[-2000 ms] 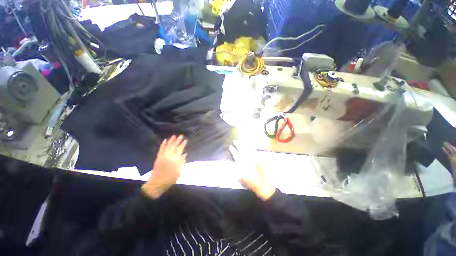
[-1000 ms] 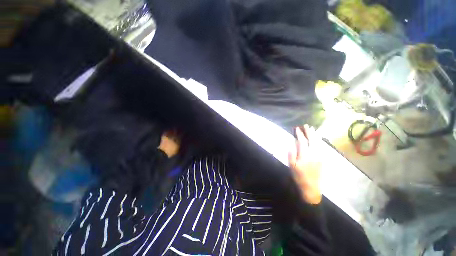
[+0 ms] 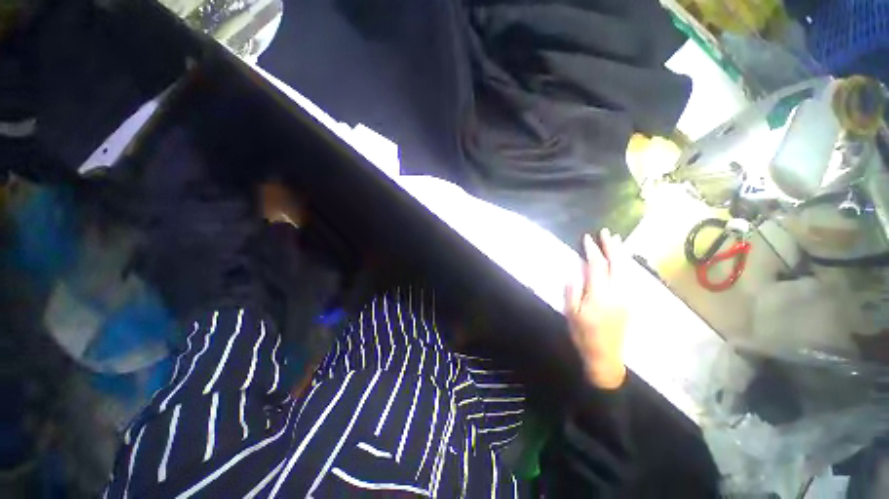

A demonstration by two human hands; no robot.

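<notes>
The black garment fabric (image 3: 565,88) lies spread with folds on the sewing table, its right edge beside the lamp-lit needle area. My right hand (image 3: 599,312) rests on the bright white table strip (image 3: 468,219), just below the fabric, fingers raised and a little apart, with nothing seen in it. My left hand (image 3: 281,205) is small, dim and blurred below the dark table edge, away from the fabric; its fingers and anything in it cannot be made out. The sewing machine head (image 3: 804,156) stands at the right, partly washed out by glare.
Scissors with one black and one red loop (image 3: 723,265) rest by the machine. Crumpled clear plastic (image 3: 770,429) is at the lower right. The dark table edge (image 3: 390,219) crosses the view diagonally. Striped cloth (image 3: 370,419) covers my lap. A blue and pale blurred item (image 3: 122,326) is at the left.
The view has tilted and turned downward. My left hand has left the fabric and moved below the table edge, then slightly farther up-left in view. My right hand remains by the table strip.
</notes>
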